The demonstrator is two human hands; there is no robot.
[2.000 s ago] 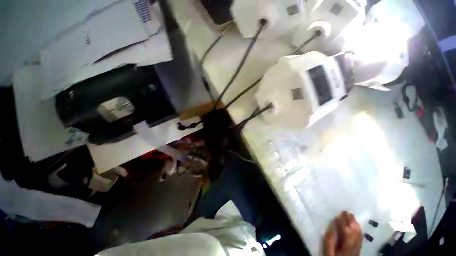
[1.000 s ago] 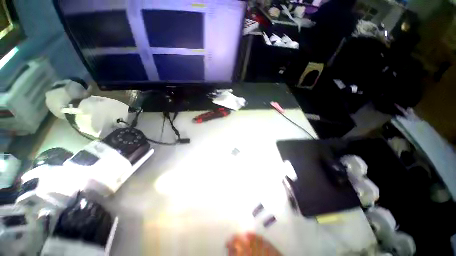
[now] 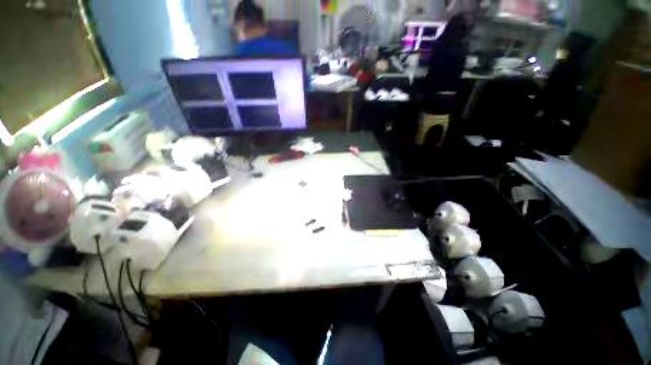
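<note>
Several white dome cameras stand grouped on the left of the bench, the nearest white camera (image 3: 145, 242) close to the front edge. Black camera leads (image 3: 107, 276) hang from them over that edge. A small blurred pinkish shape at the bottom edge, below the leads, may be part of my left hand (image 3: 148, 356); its fingers and any hold cannot be made out. My right hand is not in view. The monitor (image 3: 245, 95) behind the bench shows four dark panes.
The mouse pad (image 3: 367, 207) lies on the right of the bench (image 3: 285, 267), with a black mouse (image 3: 394, 197). A black bin right of it holds white cameras (image 3: 478, 276). A pink fan (image 3: 39, 207) stands far left. A person (image 3: 260, 43) is behind the monitor.
The view has swung up and pulled back, so the whole bench, fan and bin show. The hand seen over the bench earlier is gone from there.
</note>
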